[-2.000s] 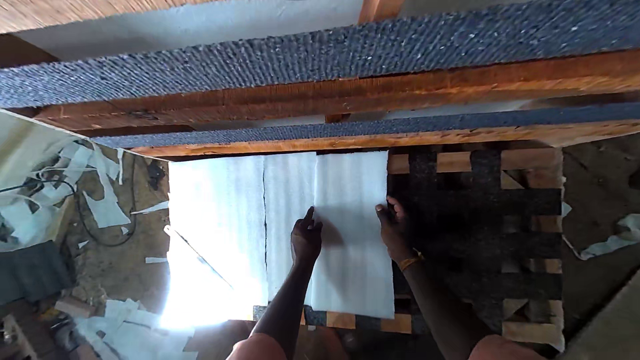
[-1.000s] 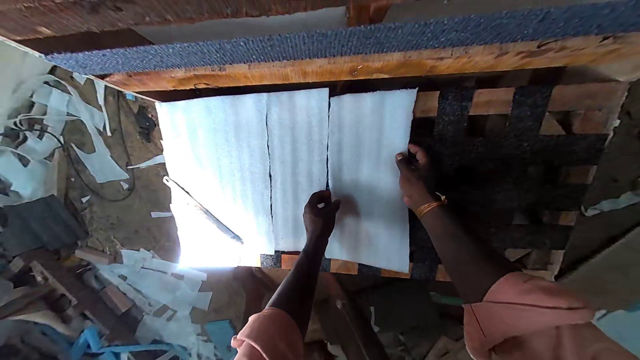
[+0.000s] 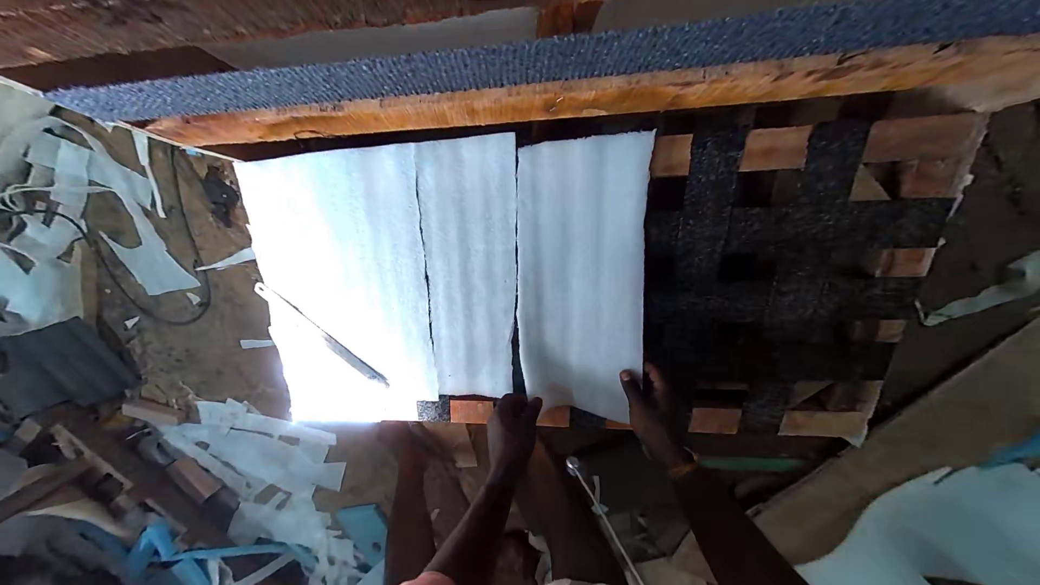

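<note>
My left hand [image 3: 513, 429] is at the lower left corner of a white foam sheet [image 3: 583, 268], its fingers drawn together there. On the same sheet's lower right edge lies my right hand [image 3: 654, 410], with the thumb over the foam. A narrow foam strip [image 3: 470, 268] and a wider, brightly lit foam piece [image 3: 341, 219] lie to the left, with thin dark gaps between the pieces. A slim metal tool [image 3: 345, 353] rests aslant on the lit piece. Under the foam is a wooden frame with woven black webbing [image 3: 731, 276], bare on the right side.
A wooden rail [image 3: 569, 97] with blue-grey fabric webbing [image 3: 455, 77] runs across the top. White foam scraps [image 3: 252, 447], a dark cable [image 3: 175, 317] and wood offcuts [image 3: 106, 463] litter the floor at left. A thin rod [image 3: 605, 520] stands below between my arms.
Both hands have moved down the right-hand foam sheet to its lower edge. The gap between that sheet and the strip beside it has opened since the earliest frame. The view has shifted.
</note>
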